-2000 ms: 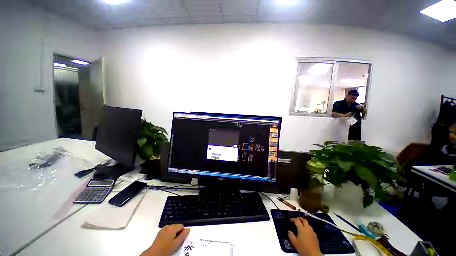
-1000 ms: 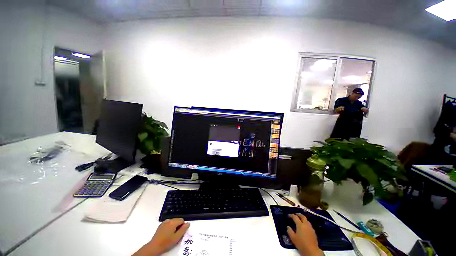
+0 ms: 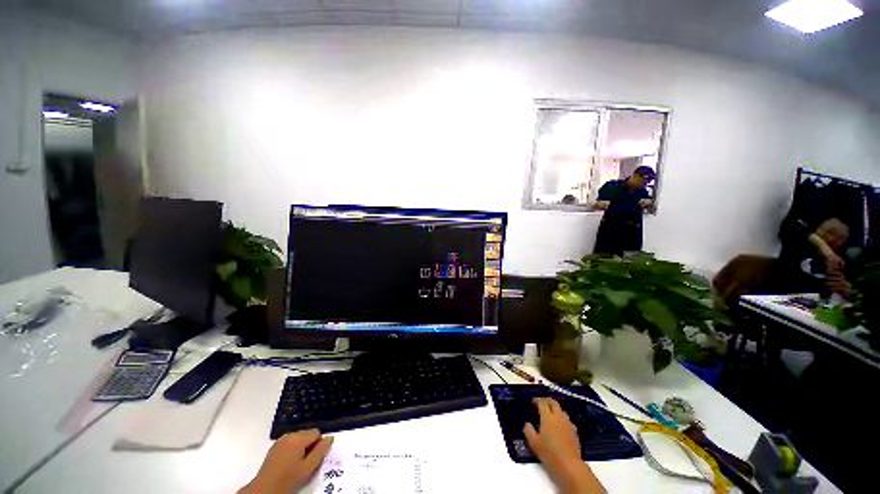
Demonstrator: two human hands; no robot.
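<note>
My right hand (image 3: 553, 436) lies on the black mouse pad (image 3: 603, 430), right of the keyboard; the mouse is hidden under it. My left hand (image 3: 292, 461) rests on the desk below the keyboard (image 3: 378, 394), at the left edge of the style sheet (image 3: 381, 473), and holds nothing that I can see. Its fingers look curled, but their tips are hard to make out. The sheet has print and handwriting and is cut off by the picture's bottom edge. The monitor (image 3: 394, 270) shows a black screen with small coloured pattern pieces at the right.
A calculator (image 3: 137, 374), a phone (image 3: 203, 375) and papers lie left. A bottle (image 3: 562, 338), a plant (image 3: 642, 304), a tape measure (image 3: 709, 461) and a tape dispenser (image 3: 780, 463) are at right. One person stands by the inner window; another sits at the far right desk.
The view has turned right, so the desk things sit further left. The light window on the monitor has closed. A seated person has come into view at the right. Both hands stay in place.
</note>
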